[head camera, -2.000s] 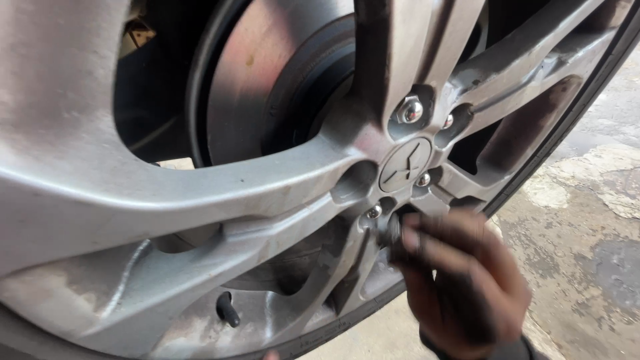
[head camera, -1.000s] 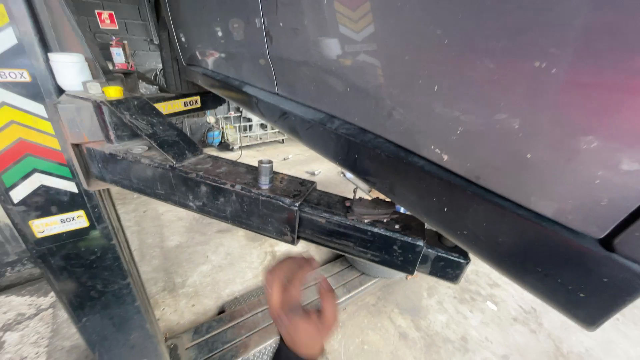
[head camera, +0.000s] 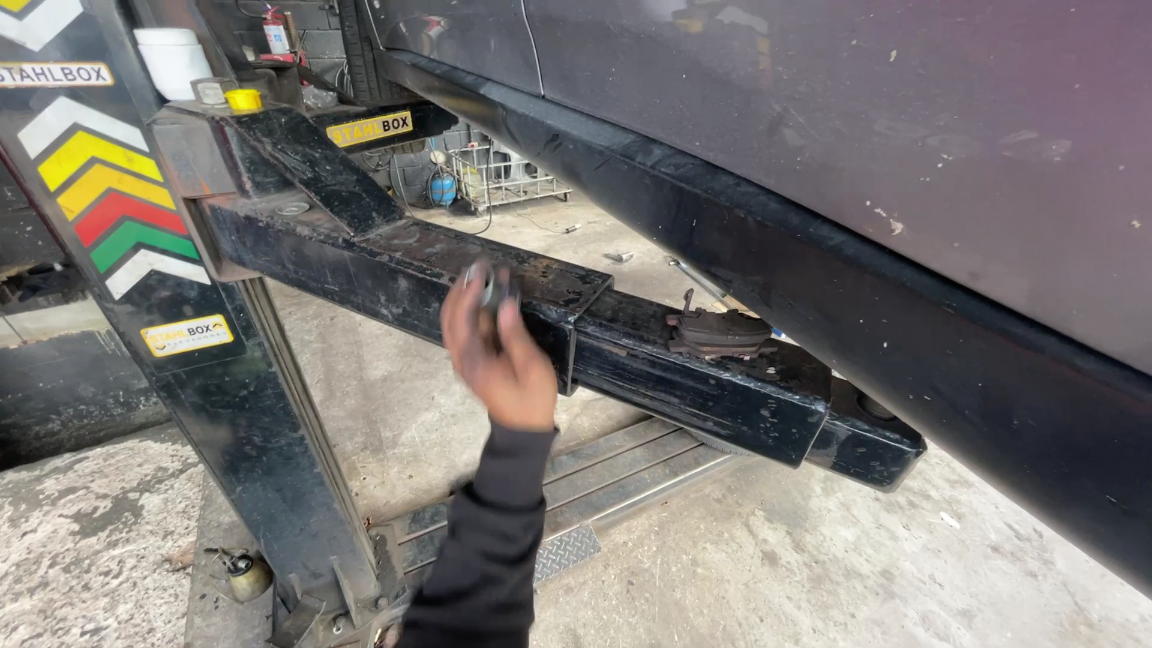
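My left hand (head camera: 499, 346), in a dark sleeve, is raised over the black steel lift arm (head camera: 405, 270). Its blurred fingers and thumb close around a metal wheel socket (head camera: 490, 292), partly hidden by the fingers. To the right, a worn brake pad (head camera: 720, 331) with a metal clip lies on the outer section of the same arm, below the car's black sill (head camera: 720, 216). My right hand is out of view.
The lift post (head camera: 243, 414) rises at left, with a white tub (head camera: 171, 63) and a yellow cap (head camera: 243, 100) beside it. A small oil can (head camera: 243, 576) stands at its base. A ridged metal ramp (head camera: 621, 477) lies on the floor below.
The view has swung from the wheel to the lift arm. One second ago the socket stood upright on the arm, with my hand below it; my hand has moved up and taken hold of it.
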